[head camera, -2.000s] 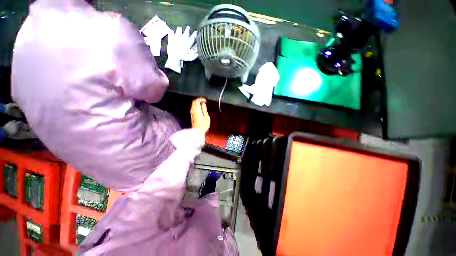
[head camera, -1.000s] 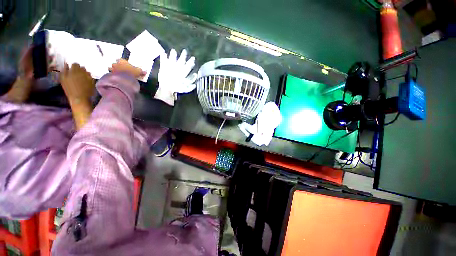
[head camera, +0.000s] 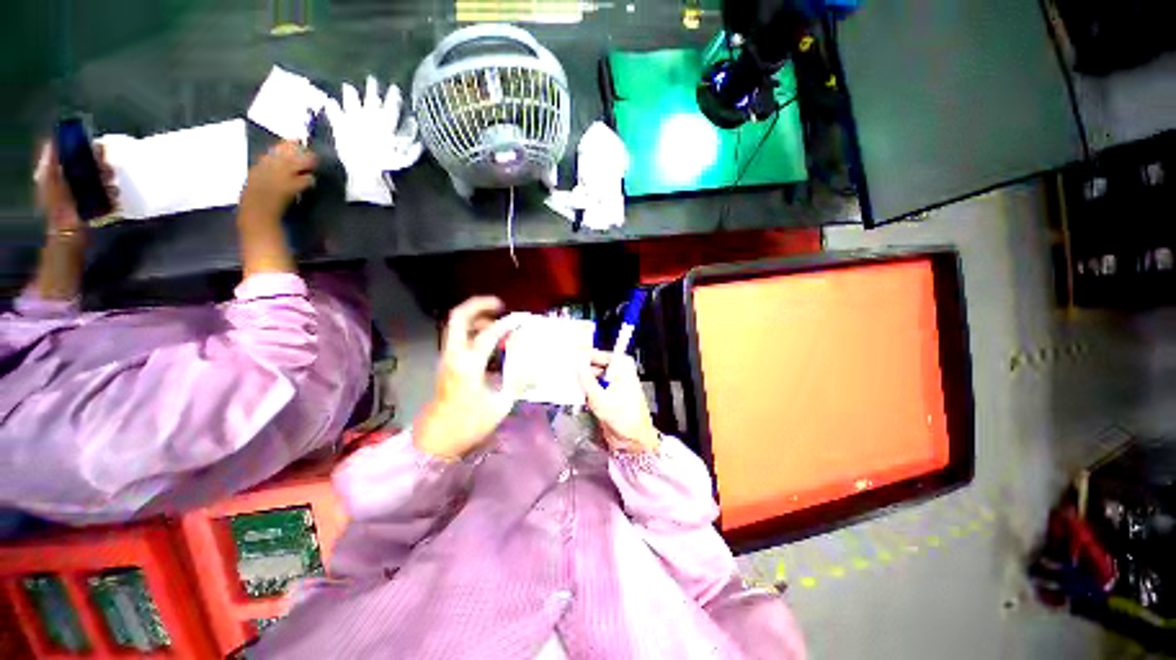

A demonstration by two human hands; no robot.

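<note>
A small white paper slip is held in front of my chest between both hands. My left hand grips its left edge with the thumb and fingers. My right hand touches its right edge and also holds a marker pen, white with a blue end pointing up and away. Any writing on the slip cannot be made out.
A black crate with an orange sheet stands at my right. A workbench ahead holds a fan, white gloves and a green mat. A person sits at left with a phone and paper. Red foam trays hold green boards at lower left.
Both my hands now show together with the slip and marker pen. The sleeve that reached toward the bench has drawn back, and the view has shifted.
</note>
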